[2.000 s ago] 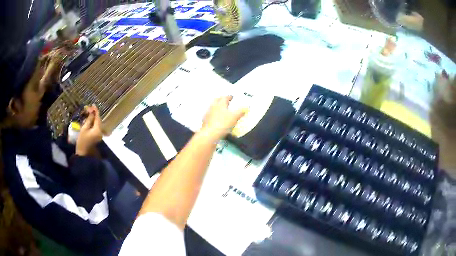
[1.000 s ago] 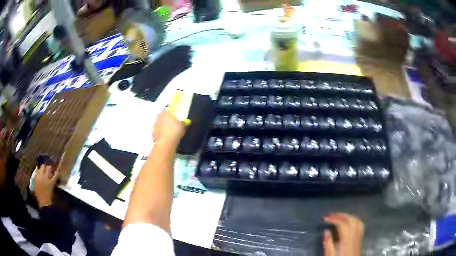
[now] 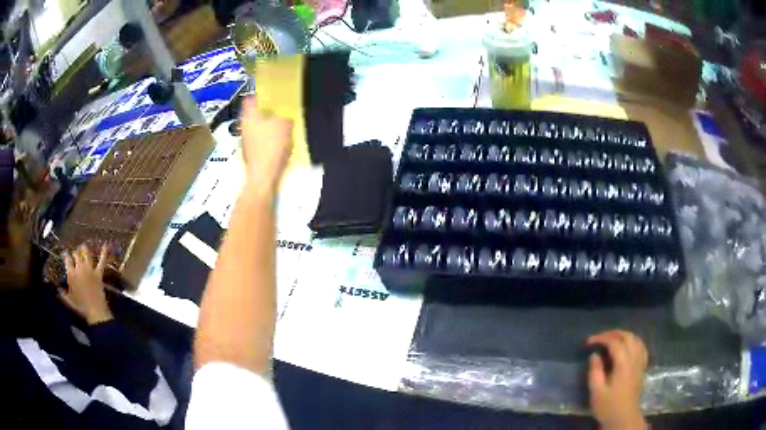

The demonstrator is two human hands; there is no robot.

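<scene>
My left hand is stretched forward at upper left and holds a yellow backing sheet up off the bench. A black die-cut sheet shows just right of it; whether it is attached cannot be told. A stack of black die-cut sheets lies below and to the right. The black divided tray holds rows of round black units on edge. My right hand rests near the front edge of the dark plastic-covered area, fingers curled; whether something dark is inside them is unclear.
A seated person's hand is at a brown divided carton on the left. Black sheets with a pale strip lie nearby. A jar with yellowish contents stands behind the tray. Clear plastic wrap lies at right.
My left hand has moved forward with the yellow sheet, away from the black stack, which is now uncovered. My right hand came into view and stays near the front edge. The view has swung right.
</scene>
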